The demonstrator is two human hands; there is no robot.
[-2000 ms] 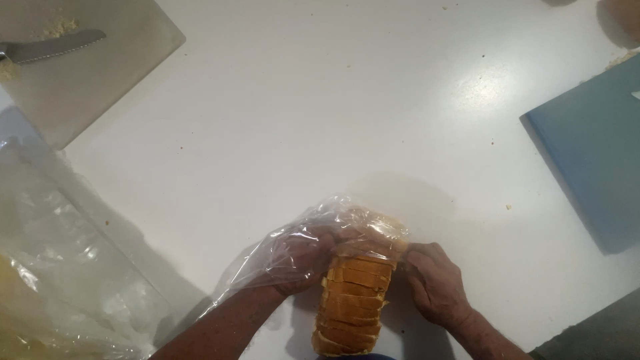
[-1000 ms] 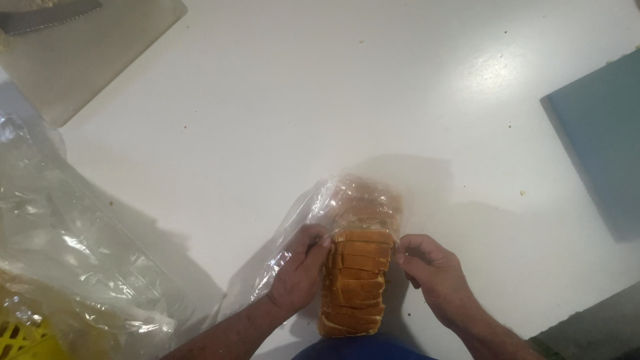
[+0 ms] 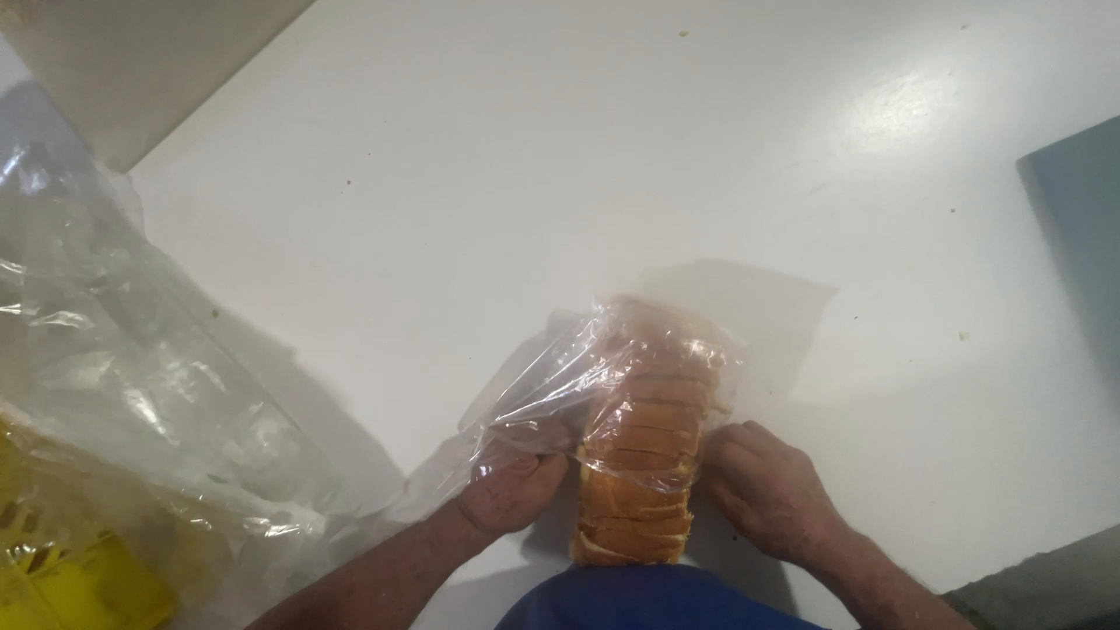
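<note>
A sliced loaf of bread point(image 3: 637, 499) lies lengthwise on the white table, its near end close to my blue-clothed body. A clear plastic bag point(image 3: 560, 376) covers its far and middle slices, while the nearest slices are bare. My left hand point(image 3: 516, 477) grips the bag's edge at the loaf's left side, partly beneath the film. At the right side, my right hand point(image 3: 761, 486) pinches the bag's edge with bent fingers close against the bread.
Large clear plastic sheeting point(image 3: 166, 376) lies over a yellow crate point(image 3: 79, 577) at left. A grey board point(image 3: 157, 61) is at the upper left, a blue-green board point(image 3: 1085, 227) at the right. Crumbs dot the table point(image 3: 490, 192). A grey edge point(image 3: 1050, 569) shows at lower right.
The bag has come farther down over the loaf toward my body, covering slices that were bare one second ago. Both hands have moved nearer to me along its sides.
</note>
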